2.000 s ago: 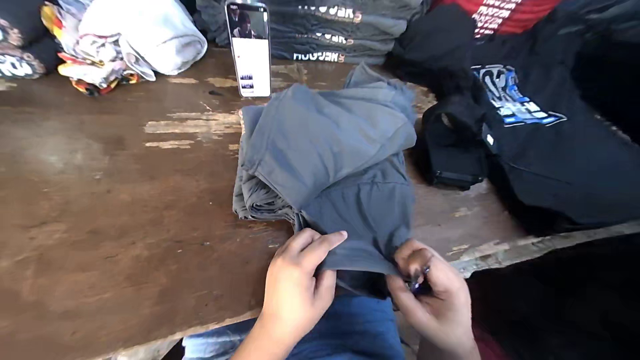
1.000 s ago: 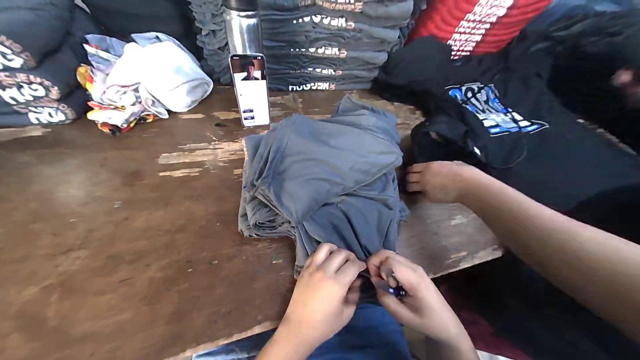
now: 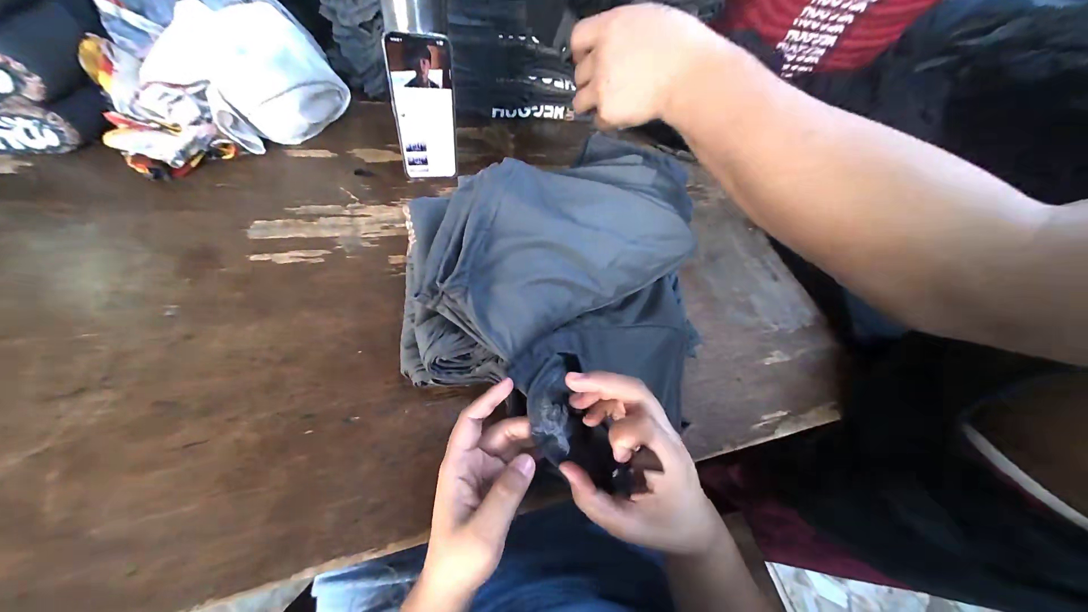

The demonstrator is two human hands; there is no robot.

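A pile of folded dark grey garments (image 3: 544, 255) lies on the wooden table, its near edge hanging toward my lap. At that edge my left hand (image 3: 484, 476) has its fingers spread beside a bunched hem, palm turned up. My right hand (image 3: 637, 459) is on the other side of the hem, fingers curled around a small dark tool that is mostly hidden, perhaps thread snips. Whether its fingertips also pinch the cloth is not clear.
A phone (image 3: 422, 106) stands upright against a metal bottle (image 3: 414, 15) behind the pile. White and patterned cloth (image 3: 246, 76) lies back left. Another person's arm (image 3: 807, 161) reaches across from the right, above dark garments. Folded red garments (image 3: 837, 30) lie back right.
The other person's hand has moved from the pile's right side to above its back right. My left hand's fingers, closed on the hem before, are now spread apart. The black printed shirt has left view.
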